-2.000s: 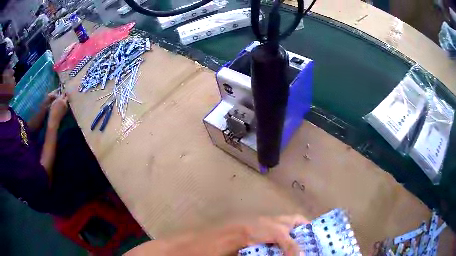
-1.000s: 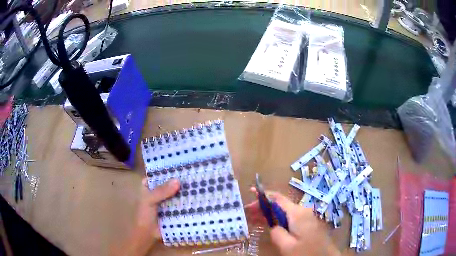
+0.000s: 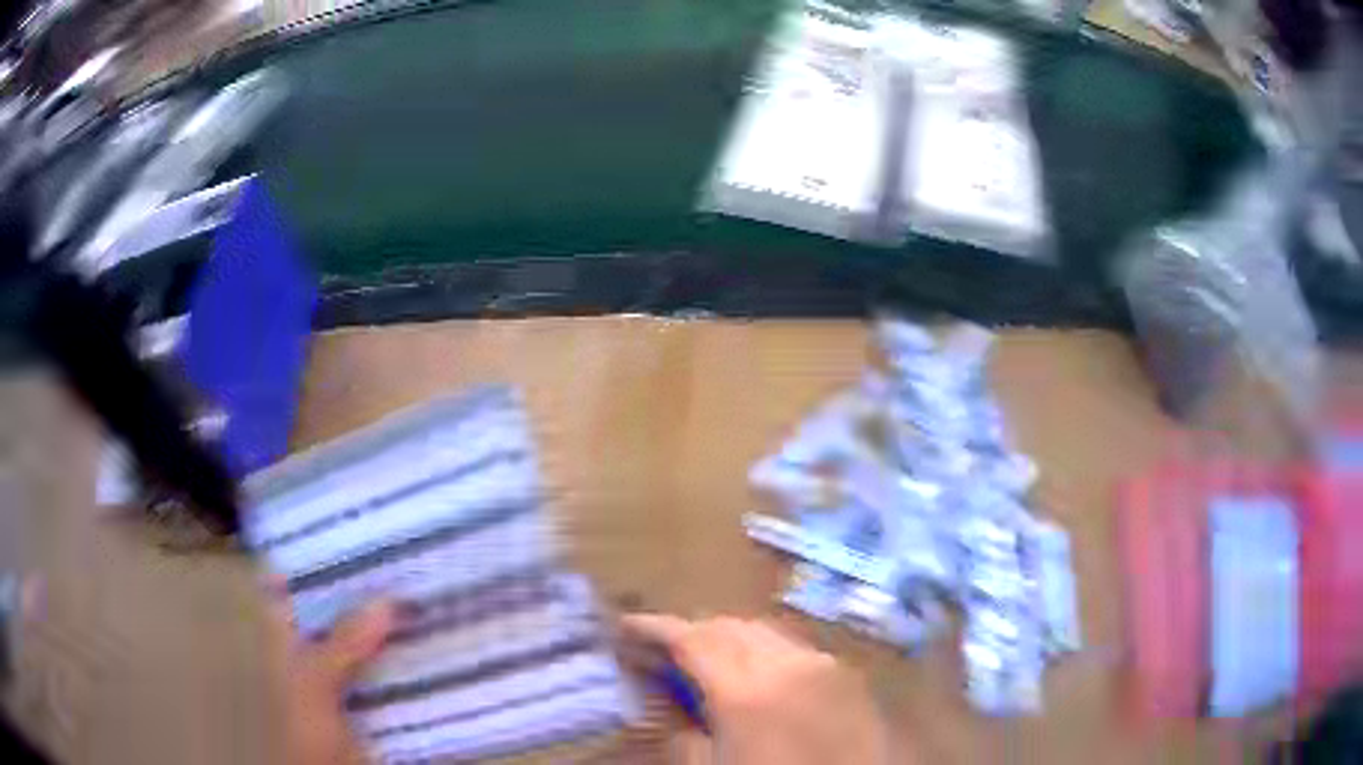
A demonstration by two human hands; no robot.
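The frame is blurred. My left hand (image 3: 338,673) grips the lower left side of a white PCB panel (image 3: 434,553) with dark rows, its thumb on the panel's face. My right hand (image 3: 770,680) is closed around the side cutters (image 3: 679,691); only part of the blue handle shows, beside the panel's lower right edge. The cutter jaws are too blurred to tell. To the right of my right hand lies a loose heap of separated PCB strips (image 3: 994,575).
A blue-sided bench machine (image 3: 254,336) and a hanging black cylinder (image 3: 127,381) stand at left. Bagged white products (image 3: 964,135) lie on the green belt (image 3: 508,150). A clear bag (image 3: 1196,299) is at right, above pink wrap (image 3: 1163,598) bearing a spare panel (image 3: 1253,605).
Since one second ago, the view has shifted, moving the bench items leftward. My right hand with the cutters is nearer the panel's lower right edge. The panel is still in my left hand.
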